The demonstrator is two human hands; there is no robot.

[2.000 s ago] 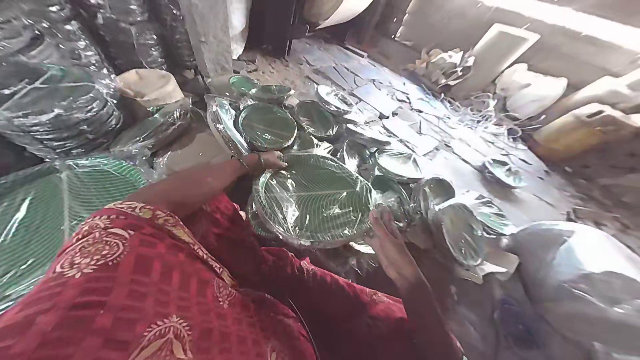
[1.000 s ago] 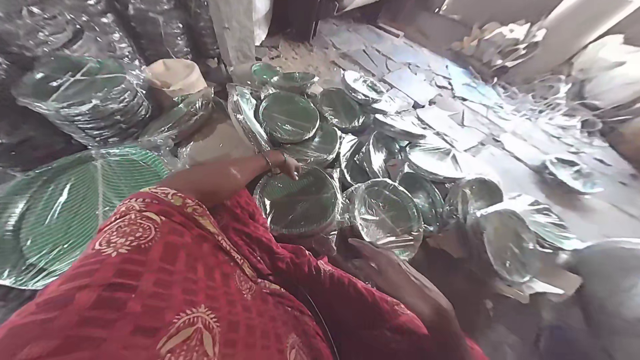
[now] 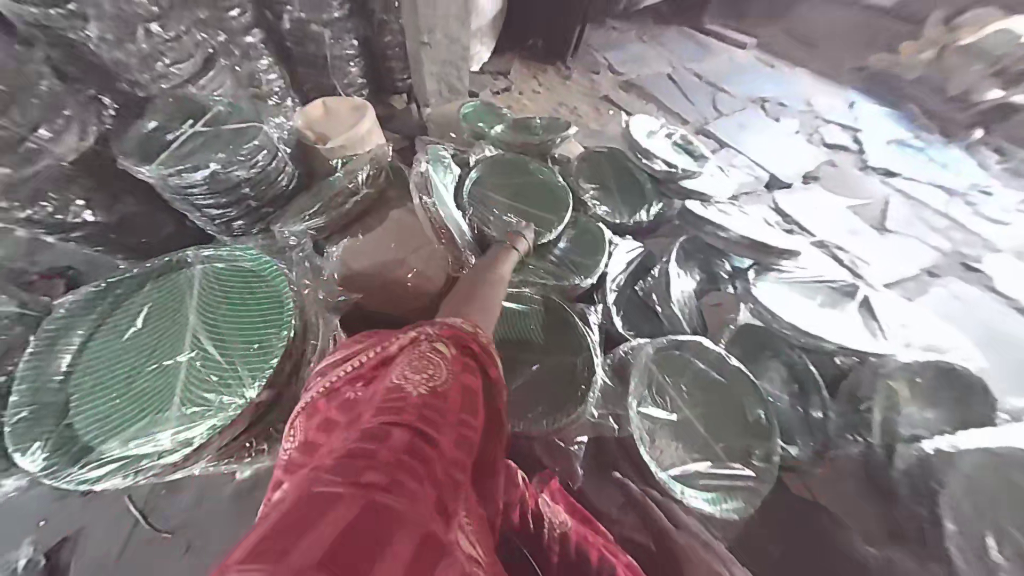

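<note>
My left hand (image 3: 522, 238) reaches forward and touches the near edge of a plastic-wrapped pack of round green leaf-pattern plates (image 3: 518, 192); its fingers are partly hidden, so I cannot tell whether they grip. Under my left forearm lies another wrapped pack of green plates (image 3: 548, 364). My right hand (image 3: 660, 520) is low in the view, blurred and dark, with its fingers extended. It is just below a clear-wrapped round pack (image 3: 704, 424) and seems to hold nothing. Several more wrapped packs lie around, among them a tilted one (image 3: 616, 186).
Large wrapped green plates (image 3: 180, 352) lie at the left, with a tall wrapped stack (image 3: 212, 164) behind them. A beige sack (image 3: 340, 126) stands by a post (image 3: 438, 52). Broken paving slabs (image 3: 768, 144) cover the floor at the back right.
Two seconds ago both hands were at a wrapped plate pack in front of me. Since then my left hand has moved forward to a farther pack, and my right hand has come away, low in the view.
</note>
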